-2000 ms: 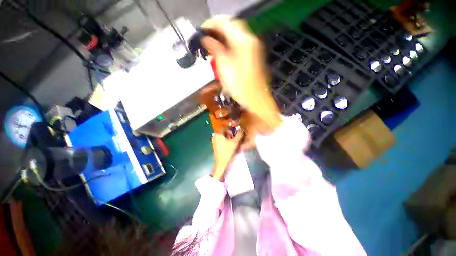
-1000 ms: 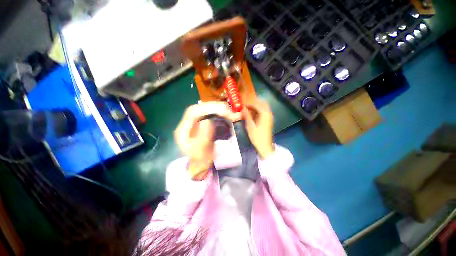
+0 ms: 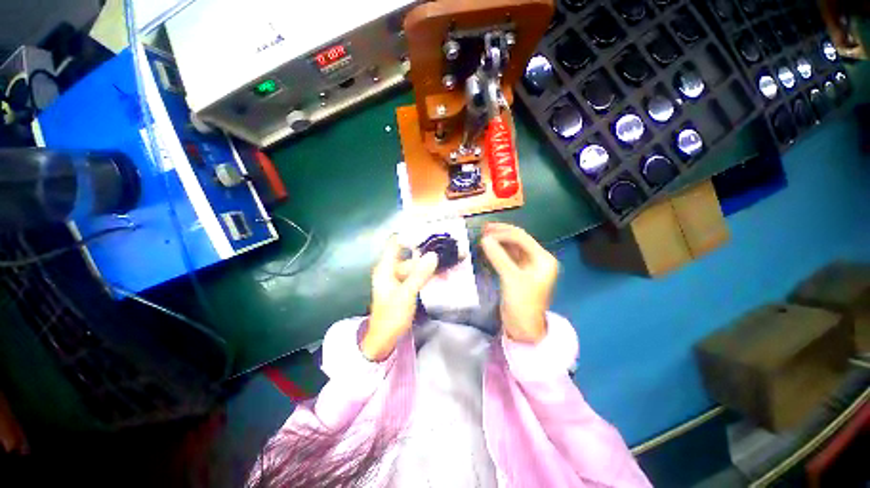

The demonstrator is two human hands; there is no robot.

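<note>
My left hand [image 3: 393, 295] holds a round black watch head [image 3: 440, 250] between thumb and fingers, over a white paper [image 3: 453, 289] at the bench's front edge. My right hand [image 3: 523, 281] is just right of it, fingers bent; whether it holds anything small is unclear. Beyond the hands stands the orange-brown fixture [image 3: 417, 143]. Its toggle clamp's red grip [image 3: 502, 157] points down towards me. A small dark square nest with a shiny centre [image 3: 466, 179] sits on the fixture base, and neither hand touches the fixture.
A black parts tray [image 3: 711, 107] with round units lies right of the fixture; a second tray [image 3: 797, 116] lies farther right. A white instrument box [image 3: 286, 59] with red and green digits and a blue bench unit [image 3: 114, 162] stand left. Cardboard boxes [image 3: 777, 357] are lower right.
My right hand was raised at the clamp two seconds ago and has come down beside my left. The red grip now points down. The round unit shows more clearly in my left hand.
</note>
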